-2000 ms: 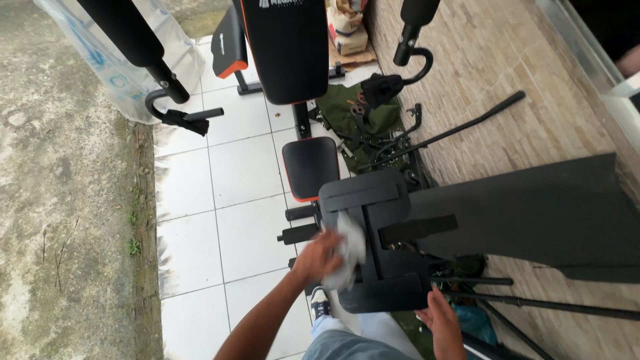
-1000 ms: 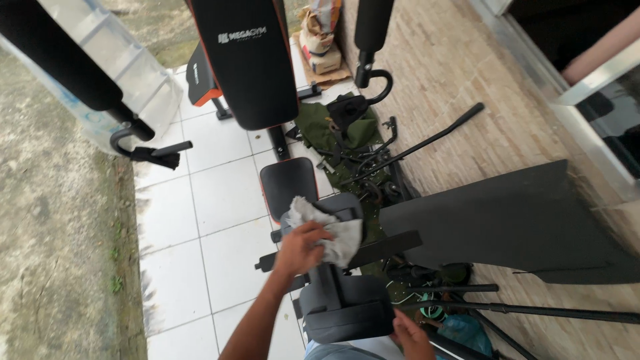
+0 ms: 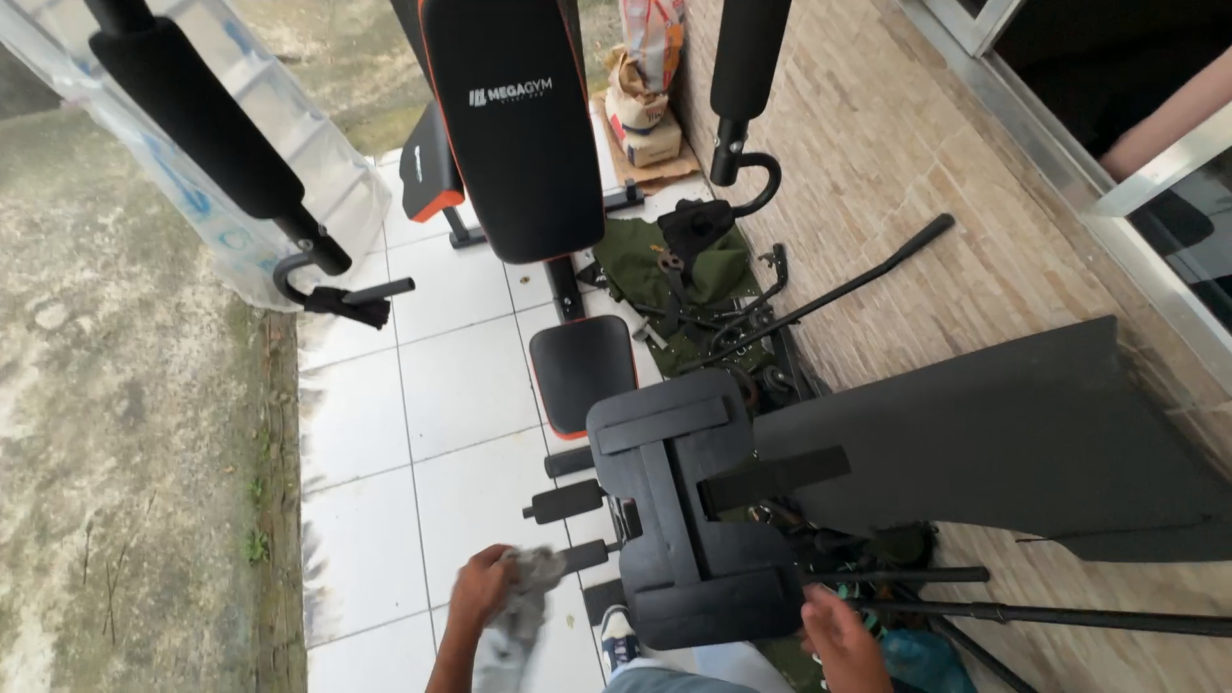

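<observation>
A grey-white cloth (image 3: 520, 616), partly blurred, hangs from my left hand (image 3: 483, 587), which is left of a black padded board (image 3: 679, 510). Raised strips in an I shape and a black strap (image 3: 775, 479) are on the board. My right hand (image 3: 839, 635) is at the board's lower right edge, fingers near or touching it; contact is hard to tell. Beyond the board stands a home gym machine with a small black seat (image 3: 583, 373), a tall backrest (image 3: 515, 125) and foam rollers (image 3: 566, 501).
Padded arms (image 3: 197, 115) flank the backrest. A dark grey sheet (image 3: 972, 443) leans by the brick-patterned wall. Metal bars (image 3: 1059, 616) and green fabric (image 3: 674, 260) with hardware lie at right. Paper bags (image 3: 640, 106) stand behind; another person's arm (image 3: 1174, 120) shows at the window.
My left hand and the cloth have moved off the black board to its left. The board, tilted a second ago, now shows its broad strapped face.
</observation>
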